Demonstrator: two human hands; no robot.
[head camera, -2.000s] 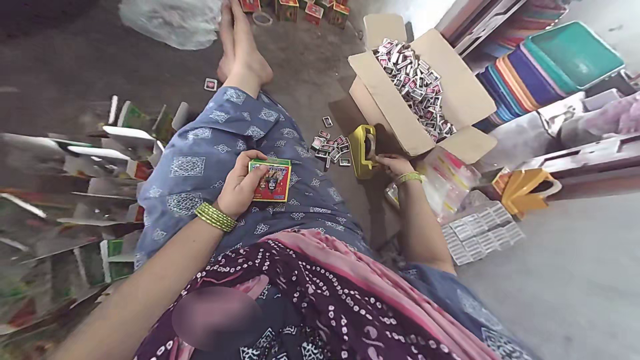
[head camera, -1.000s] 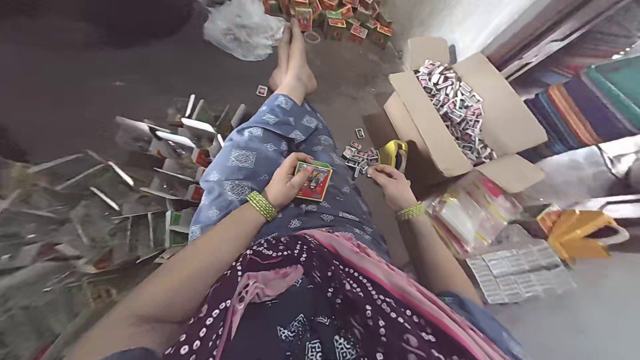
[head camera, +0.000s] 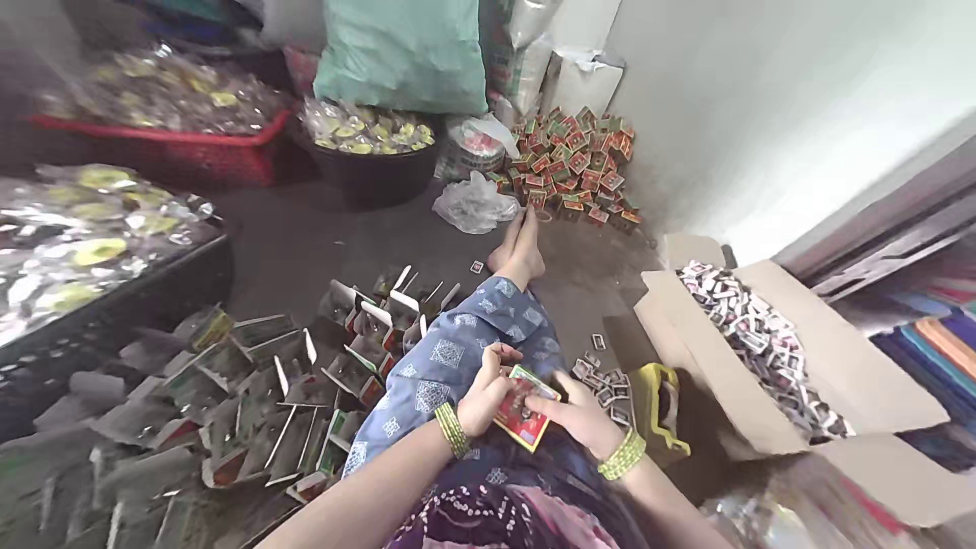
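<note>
A small printed carton (head camera: 524, 408), red with a yellow-green edge, lies between my hands above my lap. My right hand (head camera: 583, 418) grips it, thumb across its face. At its left side, my left hand (head camera: 490, 389) touches the carton with fingers curled; how firmly it holds is not clear. Small matchbox-like boxes (head camera: 606, 393) lie loose on the floor just right of my leg. Beside them stands a yellow tape dispenser (head camera: 657, 408). An open cardboard box (head camera: 705, 366) full of similar small boxes is at the right.
Many unfilled-looking cartons (head camera: 252, 404) with raised flaps stand at the left. Closed red-green cartons (head camera: 572, 164) are heaped beyond my feet. A red basket (head camera: 191, 152), a black tub (head camera: 374, 175) and a black crate (head camera: 152, 297) hold wrapped items. A clear plastic bag (head camera: 474, 204) lies near my feet.
My right hand has moved from beside the tape dispenser and loose small boxes to the carton, and now grips it. The view has swung up and left.
</note>
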